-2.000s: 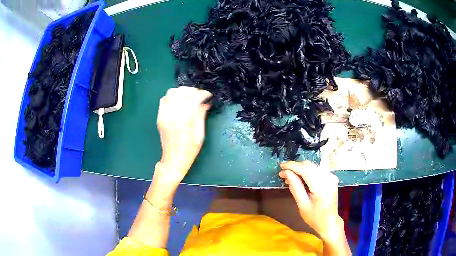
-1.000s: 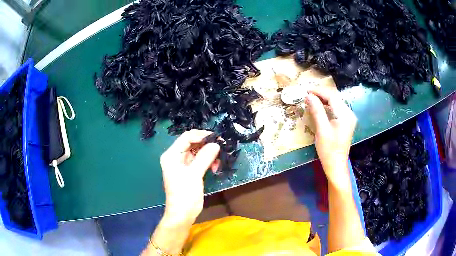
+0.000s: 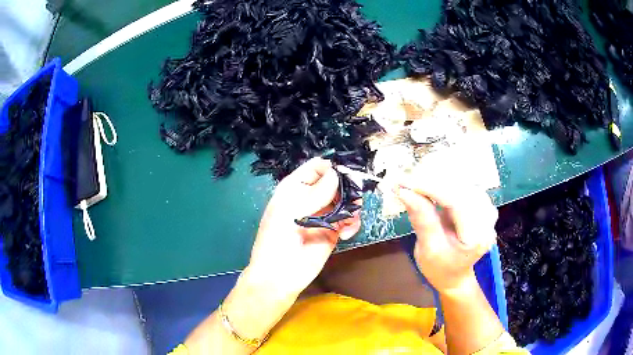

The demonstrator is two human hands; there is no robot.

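Observation:
My left hand (image 3: 302,215) holds a black ribbed piece (image 3: 345,197), curved, with a pointed end towards the lower left, over the near table edge. My right hand (image 3: 451,225) pinches a thin pale rod (image 3: 364,176); its tip reaches the upper part of the black piece. A large heap of loose black pieces (image 3: 271,76) lies behind my left hand. A tan board (image 3: 486,163) with pale smears lies behind my right hand, with a whitish round thing (image 3: 439,130) on it.
A second black heap (image 3: 520,62) lies right of the board. Blue bins of black pieces stand at left (image 3: 59,180) and below the right edge (image 3: 604,256). A dark case with a strap (image 3: 89,163) lies by the left bin.
My right hand has moved from the board towards my left hand, bringing the pale rod to the black piece. My left hand has turned and opened out the piece. The view has shifted slightly.

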